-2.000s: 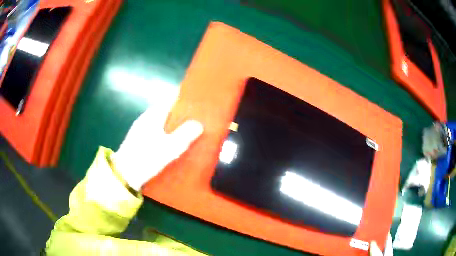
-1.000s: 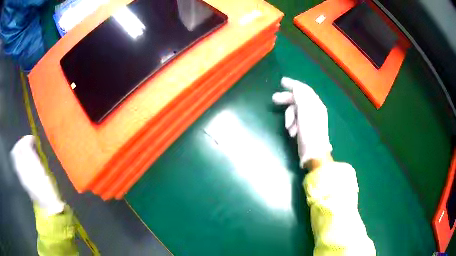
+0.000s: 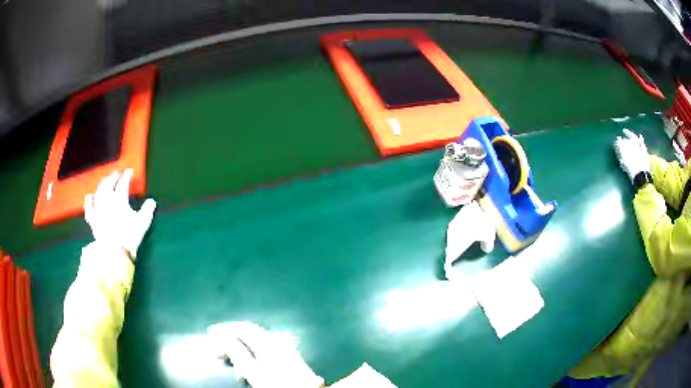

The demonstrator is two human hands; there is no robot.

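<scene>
My left hand [image 3: 117, 214], in a white glove, is at the near edge of an orange-red foam pad [image 3: 72, 204] on the dark green strip at left. Its fingers are spread and hold nothing; contact with the pad is unclear. A black tablet [image 3: 96, 132] lies on that pad. My right hand [image 3: 265, 358], also white-gloved, is low over the glossy green bench [image 3: 303, 242] at the bottom edge. Its fingers point left, are slightly apart and show nothing held. Glare blurs them.
Another pad [image 3: 417, 134] bears a tablet [image 3: 401, 72]. A blue tape dispenser [image 3: 504, 174], whitish bottle [image 3: 461, 178], crumpled wipe [image 3: 468, 231] and flat cloth [image 3: 509, 299] stand or lie mid-right. Stacked pads [image 3: 15, 326] are at left. A coworker's gloved hand [image 3: 633, 154] is at right.
The view has swung from the pad stack to the strip and dispenser. My left hand has moved from beside the stack to the strip's pad. My right hand is now low at the bottom edge.
</scene>
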